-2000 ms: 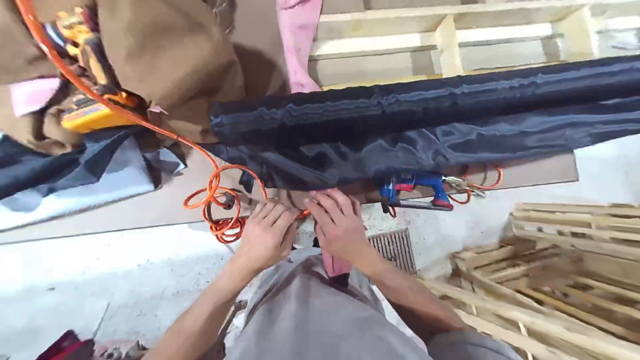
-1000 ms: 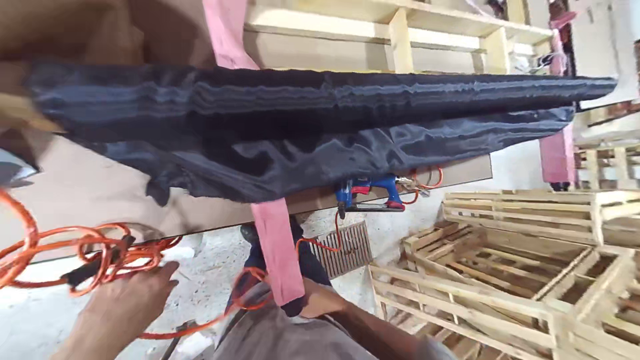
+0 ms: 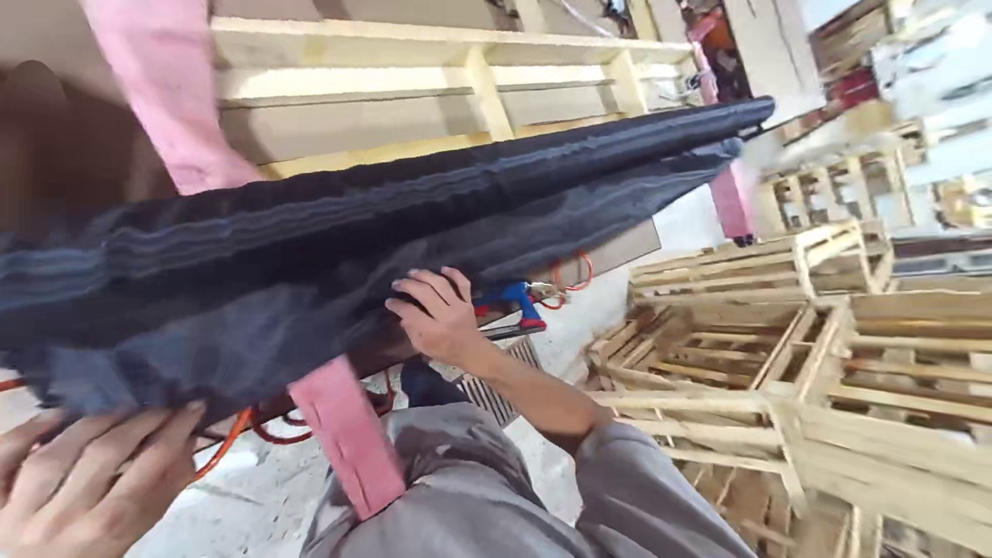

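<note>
A long roll of dark shiny fabric (image 3: 434,186) lies across the work table, its loose flap toward me. At the lower left, my left hand (image 3: 101,473) rests on the fabric's near edge, fingers spread; whether it pinches the cloth is hard to tell. My right hand (image 3: 438,318) lies on the flap near the middle, with its fingers a little apart. Just right of it, partly hidden, is a blue and red pneumatic stapler (image 3: 523,306). A pink fabric strip (image 3: 349,434) hangs from under the roll in front of my body.
Behind the roll lies a wooden slatted frame (image 3: 480,85), with another pink strip (image 3: 170,108) at its left. Orange air hose (image 3: 225,446) loops below the table edge. Several wooden frames (image 3: 783,349) are stacked on the right, near a floor grate (image 3: 496,399).
My left hand has left the orange hose and is now at the fabric's near edge. My right hand has moved from near my waist up onto the flap. The view has shifted right.
</note>
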